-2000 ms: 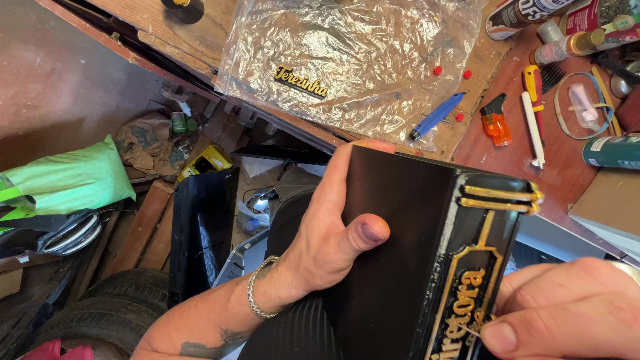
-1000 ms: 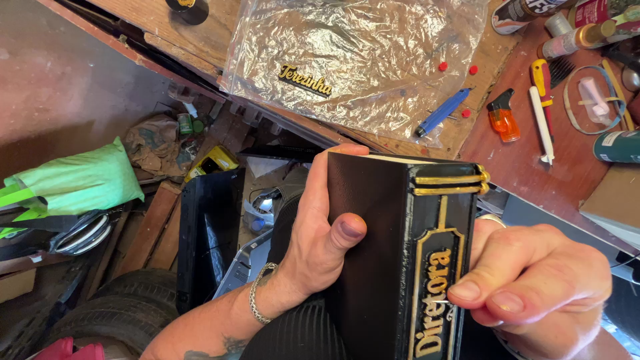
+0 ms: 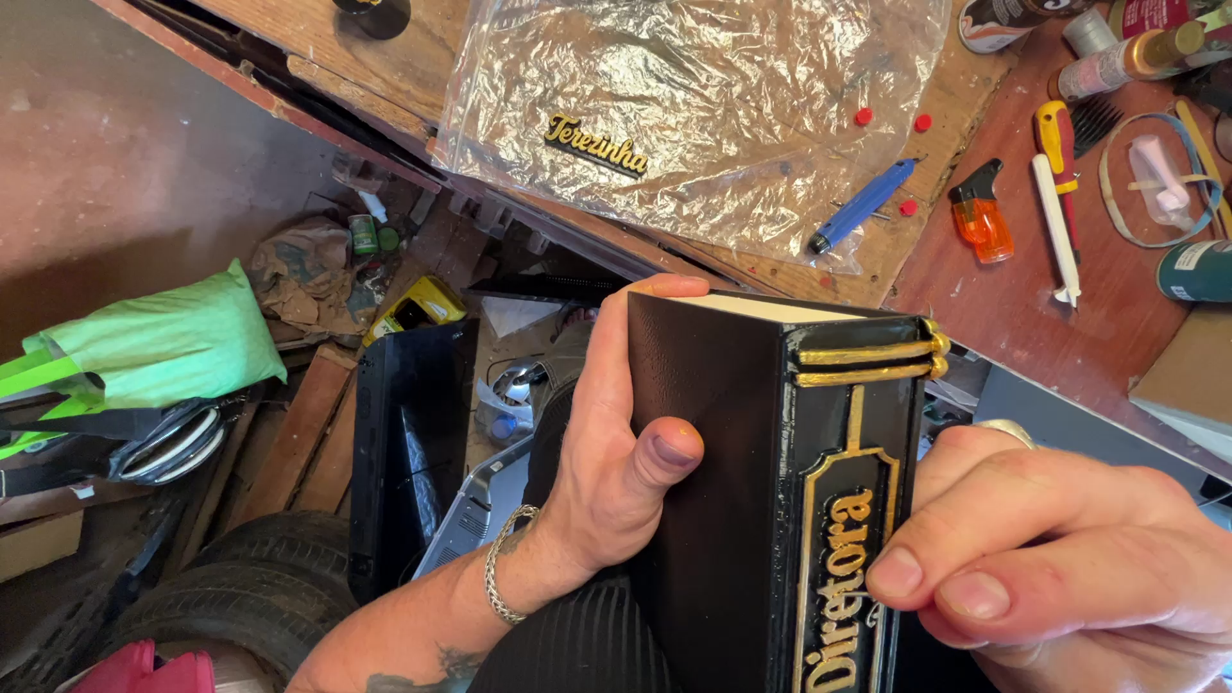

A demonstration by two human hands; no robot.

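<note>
A thick black book-shaped piece [image 3: 717, 414] with gold raised trim and gold raised lettering on its spine stands tilted over my lap. My left hand [image 3: 626, 452] holds it by the far side, thumb on the black cover. At the spine, my right hand [image 3: 1039, 549] has thumb and forefinger pinched together beside the gold letters [image 3: 842, 587]; whether something thin is between them cannot be made out. A gold-and-black lettered plaque [image 3: 597, 146] lies on a crinkled clear plastic sheet [image 3: 674, 77] on the bench beyond.
A blue pen-like tool [image 3: 863, 205], red caps [image 3: 862, 116], an orange lighter [image 3: 982, 214], a screwdriver [image 3: 1057, 144] and a white stick-like tool [image 3: 1056, 231] lie on the bench. Bottles crowd the upper right. Tires [image 3: 241, 587] and scissors [image 3: 173, 443] are at lower left.
The book-shaped piece was turned and shifted left between the first and second frames, showing more of its spine. My right fingers have moved from low on the lettering up along it.
</note>
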